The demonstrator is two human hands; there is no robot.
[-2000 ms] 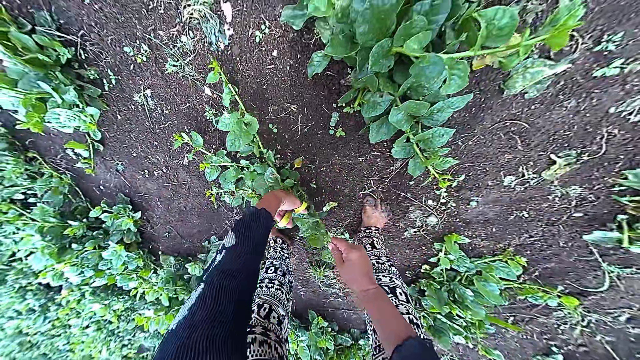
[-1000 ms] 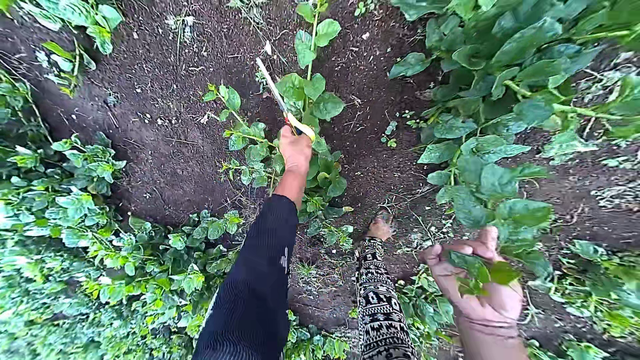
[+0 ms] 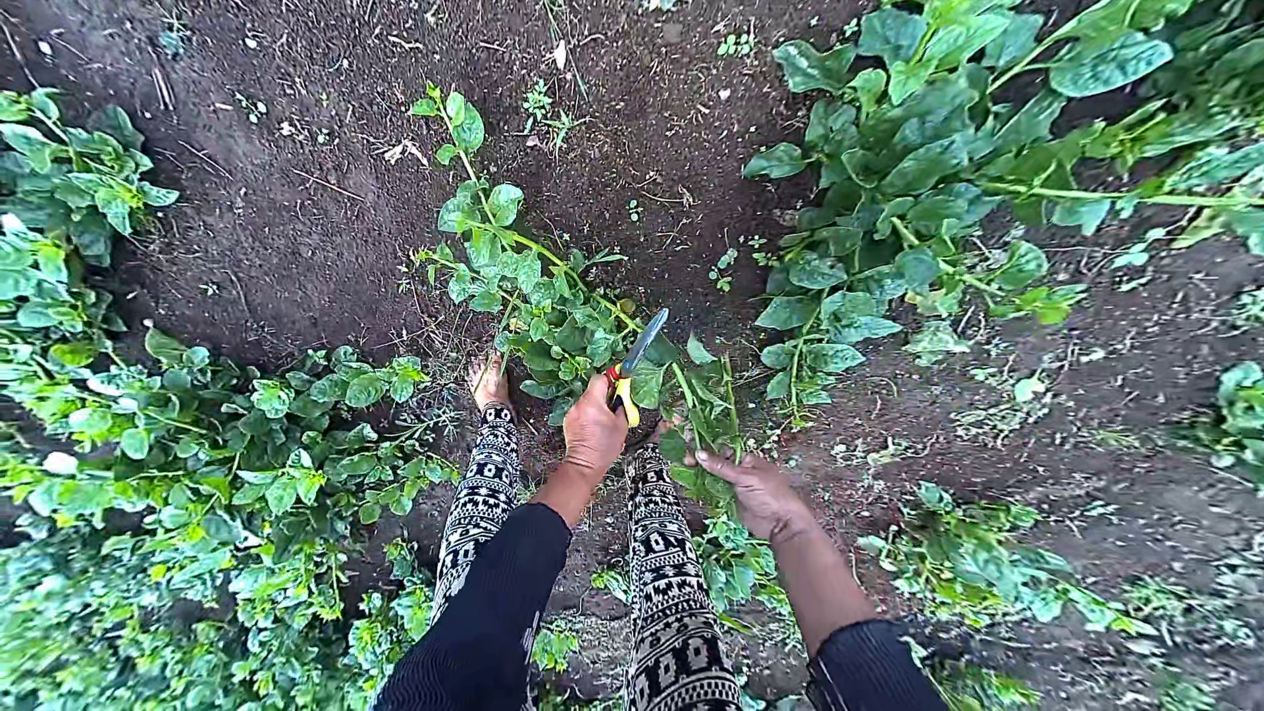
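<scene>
My left hand is closed round scissors with grey blades and red, black and yellow handles. The blades point up and to the right, against the leaves of a long green leafy vine that lies over the soil. To the right of it, my right hand grips several cut-looking leafy green stems by their lower part, thumb across them. The stems point upward, close to the scissors. Some of the right fingers are hidden under leaves.
Bare feet stand on the dark soil, below patterned trousers. A large leafy plant spreads at the upper right. Dense low plants fill the lower left, and another clump grows at the lower right.
My right hand has come in from the far right to beside my left hand and now holds longer stems. The scissors have swung from pointing up-left to up-right. The view has shifted.
</scene>
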